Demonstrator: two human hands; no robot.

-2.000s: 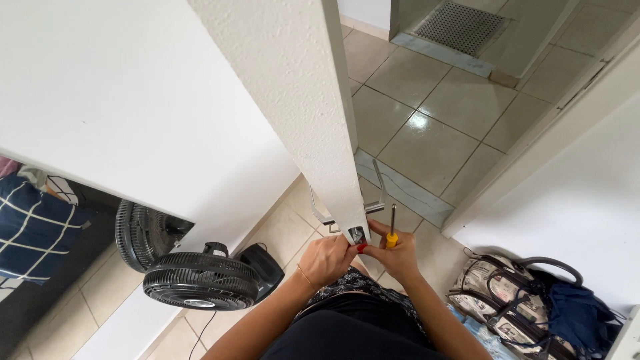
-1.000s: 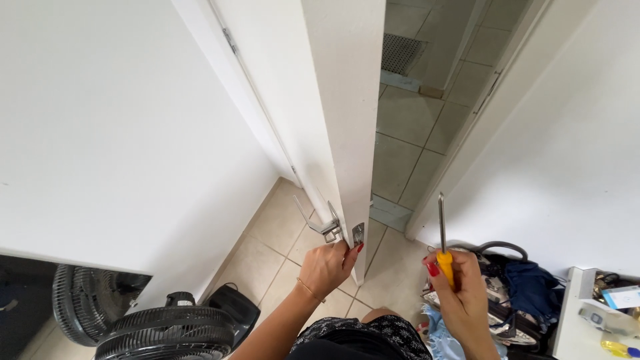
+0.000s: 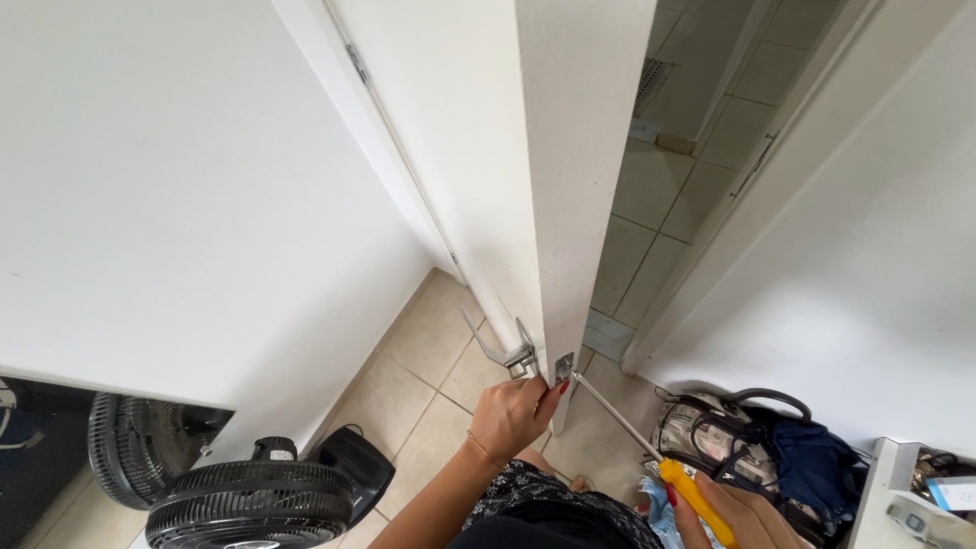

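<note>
My right hand (image 3: 736, 511) is closed around the yellow handle of a screwdriver (image 3: 621, 418); its tip meets the metal lock plate (image 3: 565, 367) on the edge of a white door (image 3: 568, 191). Just below that plate, my left hand (image 3: 515, 415) grips the door edge, thumb on the narrow face. A metal lever handle (image 3: 503, 352) sticks out from the door's left face, above my left hand. Whether the tip sits in a screw is too small to tell.
A black fan (image 3: 248, 499) stands at lower left beside a mirror showing its reflection. A patterned bag (image 3: 705, 427) with dark blue cloth lies by the right wall. An open white drawer or box (image 3: 877, 488) holding small items is at lower right. The door frame (image 3: 755, 164) rises right.
The screwdriver, held upright away from the door a second ago, has moved left and now reaches the lock plate. My left hand stays at the door edge.
</note>
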